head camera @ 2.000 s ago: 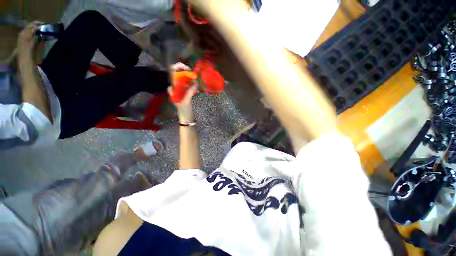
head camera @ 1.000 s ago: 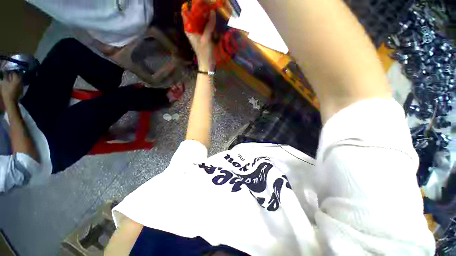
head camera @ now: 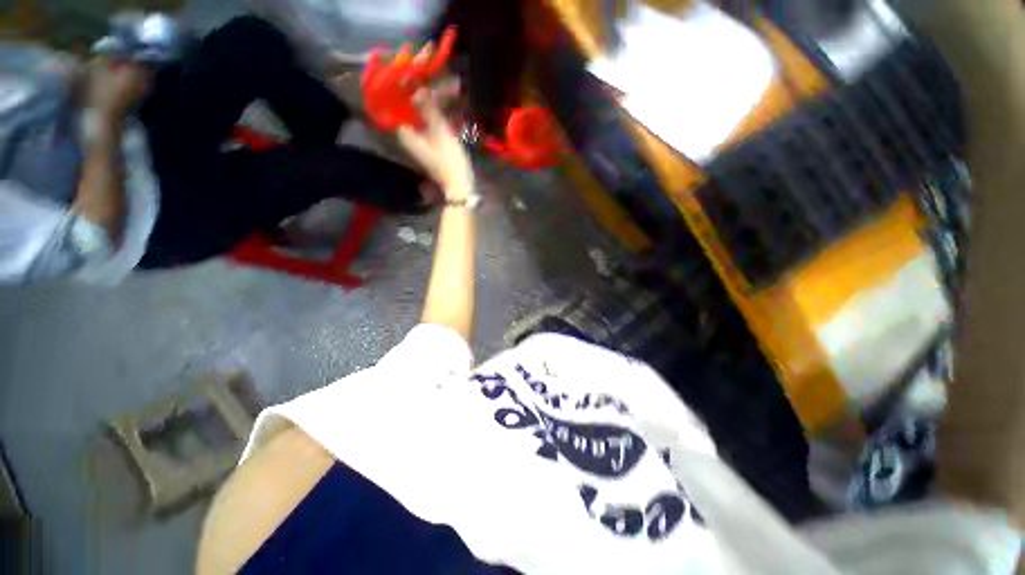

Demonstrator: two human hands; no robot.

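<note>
My left hand (head camera: 425, 112), with a thin bracelet at the wrist, is stretched out away from the bench, near the top of the picture. It is blurred and holds a bright red thing (head camera: 393, 88) that looks like bunched, coiled cord. More of the same red coil (head camera: 526, 137) hangs just to the right, beside the bench's side. My right hand is out of the picture. Only a blurred forearm shows along the right edge.
A black pocketed tray (head camera: 826, 157) and white paper (head camera: 686, 79) lie on the orange-yellow bench (head camera: 860, 275). Blurred dark parts are at its right. A seated person (head camera: 107, 169) holds a device at the left. Stools (head camera: 186, 438) stand on the grey floor.
Over the last second, my left hand has moved a little left and down, still with the red thing. My right forearm has shifted from the upper middle to the right edge. The view has turned.
</note>
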